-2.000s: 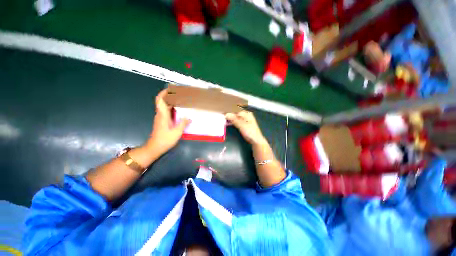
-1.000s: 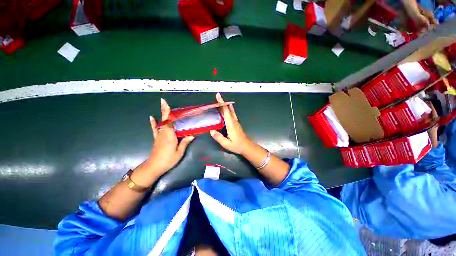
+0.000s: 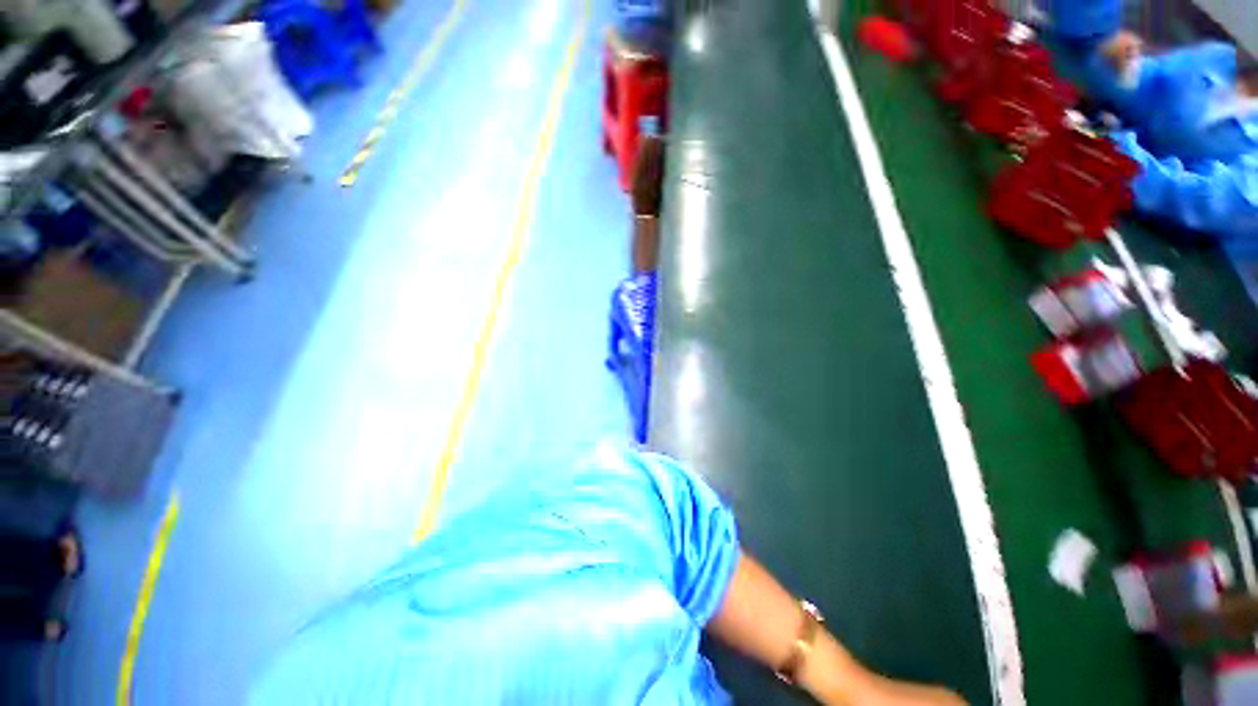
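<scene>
My left forearm, with a gold watch at the wrist, reaches to the lower right over the dark green worktop (image 3: 773, 345). My left hand (image 3: 904, 694) is cut off by the bottom edge near the white edge strip (image 3: 927, 352); its fingers and anything in them are hidden. My right hand is out of the picture. No box shows near my left hand. Red retail boxes (image 3: 1087, 366) with white panels lie beyond the strip on the green conveyor belt (image 3: 1014, 414), blurred. A loose white paper slip (image 3: 1071, 560) lies on the belt.
Blue floor (image 3: 400, 345) with yellow lines runs along the left. Red stools (image 3: 635, 111) and a blue stool (image 3: 632, 331) stand at the worktop's edge. Grey racks (image 3: 166, 207) stand at far left. A person in blue (image 3: 1186, 124) works at the upper right beside dark red piles (image 3: 1062, 186).
The view has swung far to the left. The open red box that both hands held is out of the picture, and so is my right hand. My left hand is now at the bottom edge.
</scene>
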